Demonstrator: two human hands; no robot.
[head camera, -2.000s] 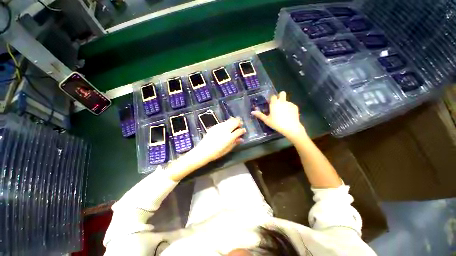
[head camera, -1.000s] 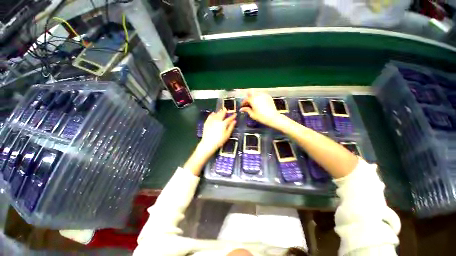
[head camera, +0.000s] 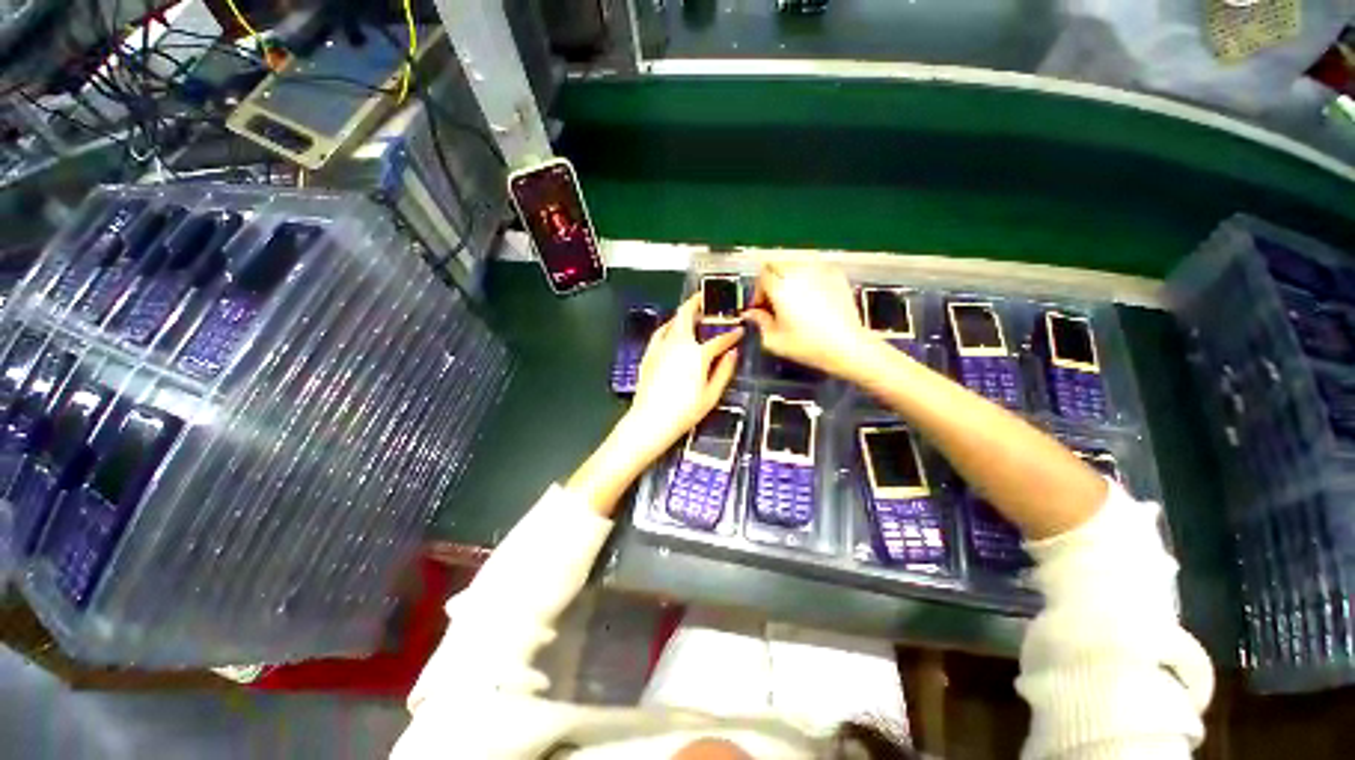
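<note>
Purple keypad phones lie in two rows in a clear plastic tray (head camera: 602, 523). Both hands are bare and meet at the back-left phone (head camera: 721, 299). My left hand (head camera: 682, 373) has thumb and fingers around its lower part, covering most of its keys. My right hand (head camera: 804, 315) has its fingertips bunched at the right edge of its screen; whether they pinch anything is too small to tell. Several phones, such as the one at front centre (head camera: 898, 498), have a pale gold border around the dark screen. My right hand and forearm hide parts of other phones.
A loose purple phone (head camera: 635, 351) lies left of the tray. A smartphone (head camera: 559, 226) leans by the metal post (head camera: 498, 74). Tall stacks of filled trays stand at left (head camera: 335, 431) and right (head camera: 1263, 446). A green conveyor belt (head camera: 892, 171) runs behind.
The view has swung right-to-left since the first frame. My hands have moved from the tray's front-right pockets to the back-left phone, staying there over the last second with small finger shifts.
</note>
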